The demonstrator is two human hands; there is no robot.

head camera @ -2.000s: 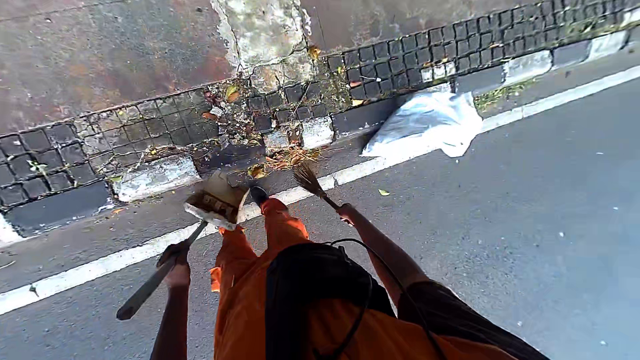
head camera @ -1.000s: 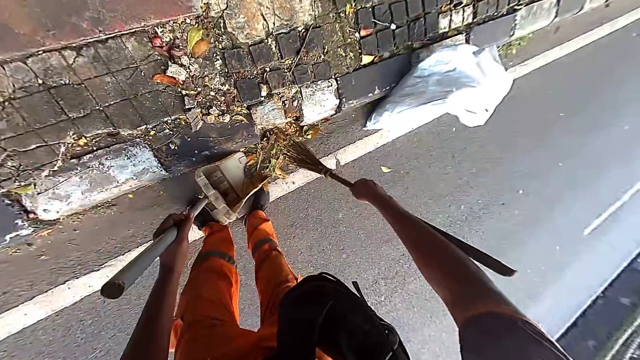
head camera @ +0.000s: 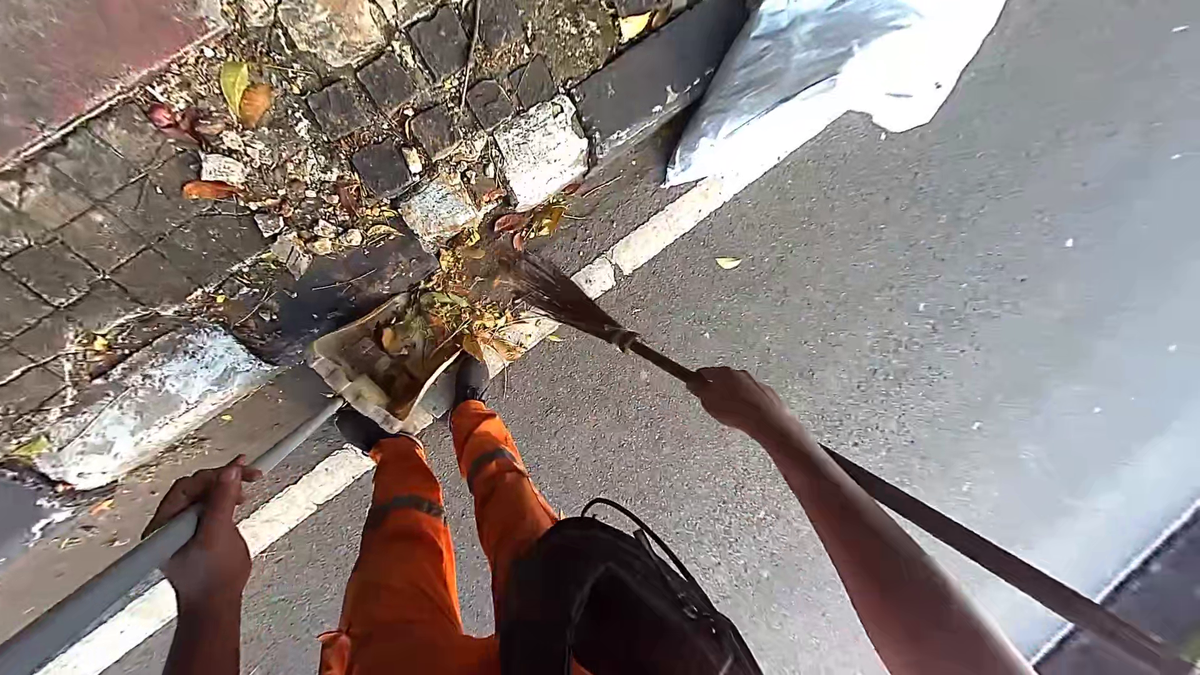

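Note:
My left hand grips the long pale handle of a dustpan at the lower left. The pan rests on the road by my shoes, dry leaves and debris inside it and at its mouth. My right hand is closed around the stick of a twig broom, whose dark handle runs on past my forearm to the lower right. Its bristles touch the road beside a heap of leaves, just right of the pan.
A broken kerb with black and white blocks runs diagonally, littered paving beyond it. At the top right a white plastic sack lies against the kerb. A white painted line crosses the asphalt. A black bag hangs at my front.
Leaves now lie at the dustpan's mouth, where two seconds ago the broom was held apart from the pan. The view has moved closer to the kerb.

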